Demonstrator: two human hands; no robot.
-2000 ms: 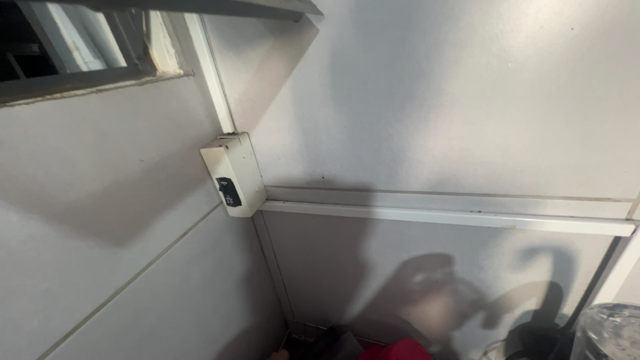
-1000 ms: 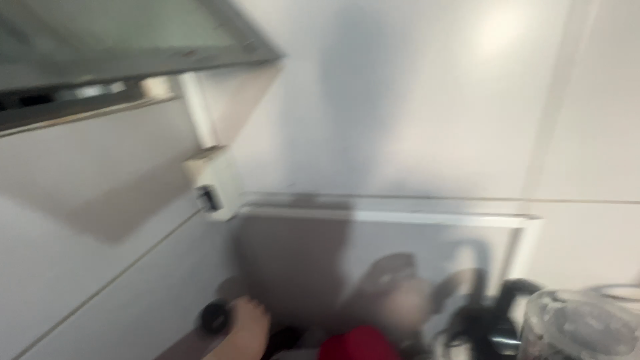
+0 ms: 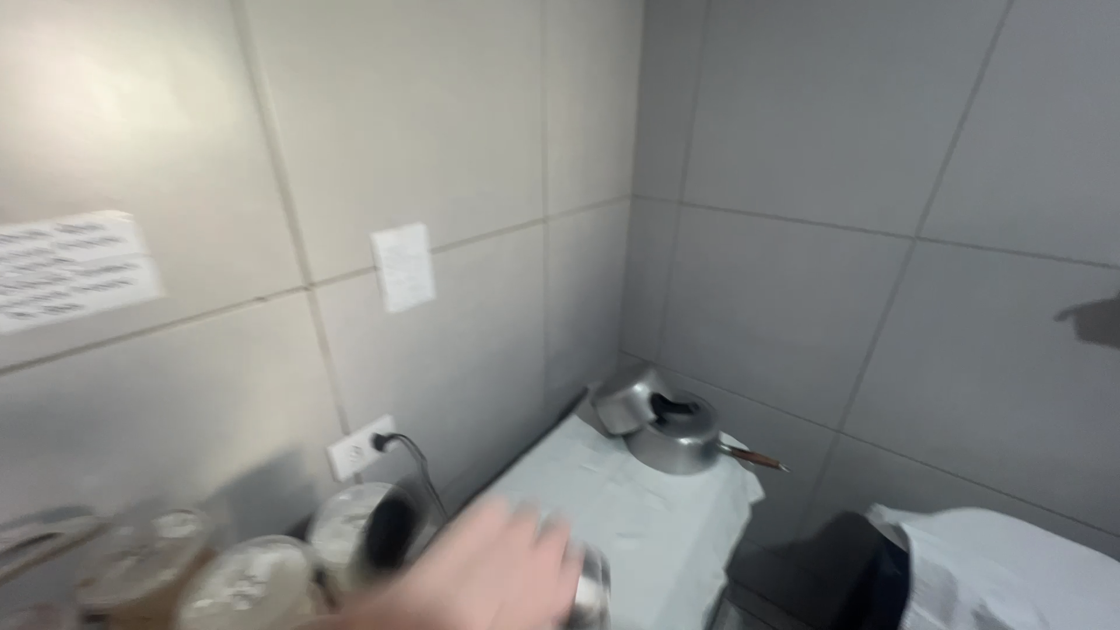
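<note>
My left hand [image 3: 490,569], badly blurred, reaches in from the bottom edge with its back up and fingers toward the right. A shiny container [image 3: 595,586] shows just beyond the fingertips; whether they touch it is unclear. Beside the wrist is a dark, rounded object [image 3: 389,529], too blurred to name. Lidded clear containers [image 3: 249,582] stand to the left of the hand. My right hand is out of view.
A white-covered table [image 3: 630,507] runs to the corner, bearing a metal pot [image 3: 626,398] and a lidded saucepan [image 3: 674,442]. A corded wall outlet [image 3: 359,451] sits left. White cloth [image 3: 1006,569] lies lower right; papers [image 3: 404,267] with writing hang on the tiles.
The view has swung far to the right, from the wall corner with the small box to the table with pots. My left hand shows larger and nearer the middle than one second ago.
</note>
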